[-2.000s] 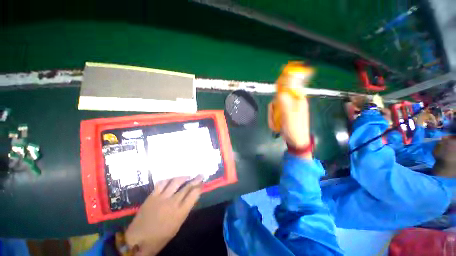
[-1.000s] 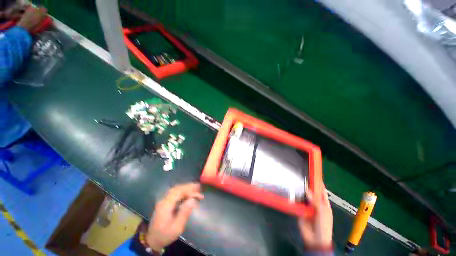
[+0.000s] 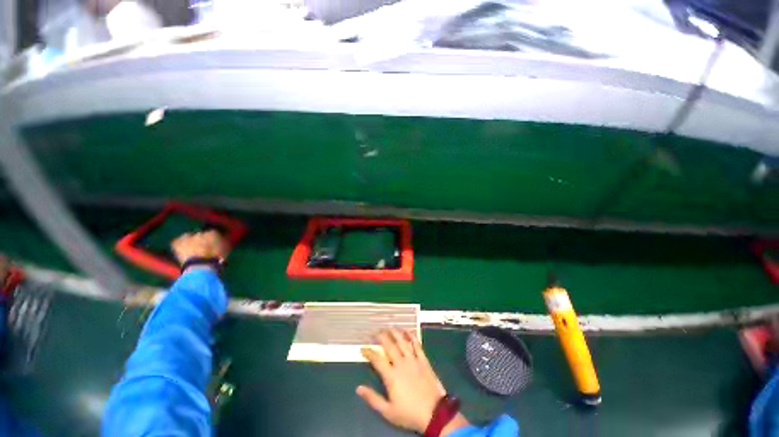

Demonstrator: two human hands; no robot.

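My left hand reaches over the near right side of a red tray on the green conveyor; its fingers are blurred and I cannot tell if they grip. The tray holds a dark tablet unit. A second red tray with an open tablet unit lies right of it. My right hand, with a red wristband, is open with fingers spread, fingertips over the lower right of the grey-beige sticker sheet.
A round dark dish stands right of my right hand. A yellow-orange screwdriver lies further right across the worn white edge strip. A grey post rises at the left. Small green-white parts lie beside my left sleeve.
The view has swung. The red tray with the bright-panelled tablet is no longer in my right hand, which is now over the sheet. My left hand has moved from the bench to a conveyor tray.
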